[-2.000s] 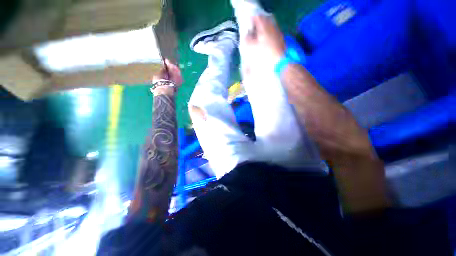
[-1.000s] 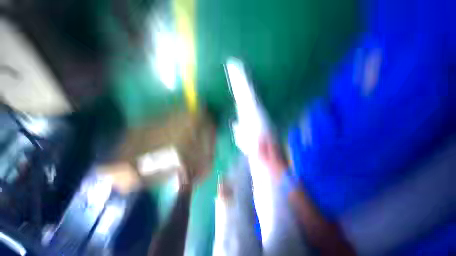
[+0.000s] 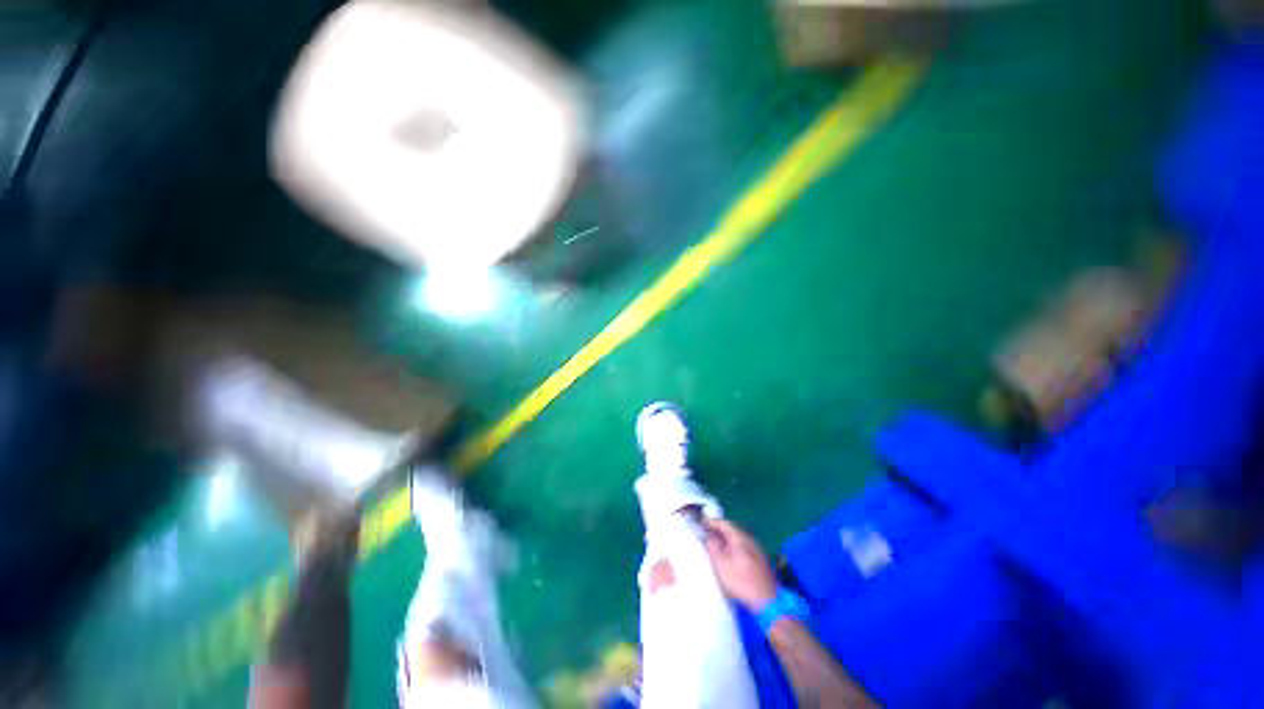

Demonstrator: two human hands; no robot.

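Note:
A brown carton (image 3: 208,339), strongly blurred, is at the left with a white patch in its opening. My left hand (image 3: 326,524) is at the carton's near edge and seems to grip it; its fingers are smeared by motion. My right hand (image 3: 742,561), with a blue wristband, hangs beside my right leg with no object visible in it. Its finger pose is unclear.
A white stool seat (image 3: 430,132) with a central hole stands ahead at upper left. Yellow tape (image 3: 624,319) crosses the green floor. Blue racks or bins (image 3: 901,582) are at the right, near a brown item (image 3: 1081,339). Another brown box (image 3: 859,31) is at the top.
The view has swung, and the stool and yellow line now cross the upper part. The carton shows farther left, still at my left hand. My right hand remains beside my leg.

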